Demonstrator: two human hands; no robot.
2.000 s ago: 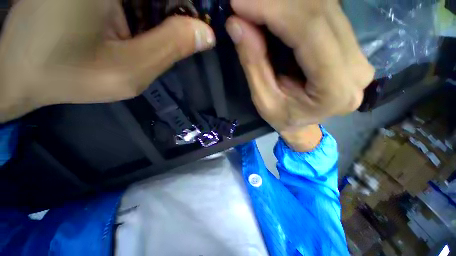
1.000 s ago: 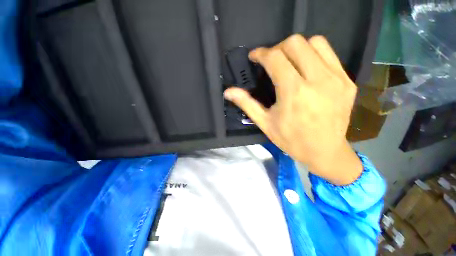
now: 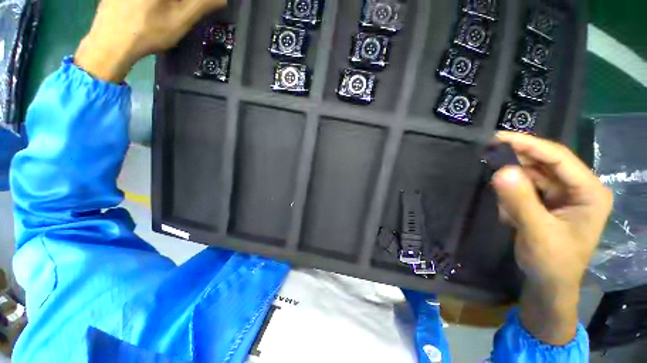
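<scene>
The black compartment tray (image 3: 277,108) lies in front of me. Its far pockets hold rows of black watch cases (image 3: 289,78), sensor backs up. In a near pocket right of centre lie several black watch straps (image 3: 411,223) with silver buckles. My right hand (image 3: 560,198) pinches a small dark piece, seemingly a watch strap (image 3: 502,156), between thumb and fingers above the tray's right side. My left hand (image 3: 152,32) is over the tray's far left corner. Its fingertips are cut off by the top edge, so what it holds is hidden.
A green bench top (image 3: 616,35) shows beyond the tray. Clear plastic bags (image 3: 621,181) lie at the right and more glossy film (image 3: 14,57) at the far left. Brown carton (image 3: 482,312) shows below the tray. My blue sleeves and pale shirt are close to its near edge.
The view has moved so that the watch case rows show. My right hand has lifted from the strap pocket with a small dark piece. My left hand has come into view.
</scene>
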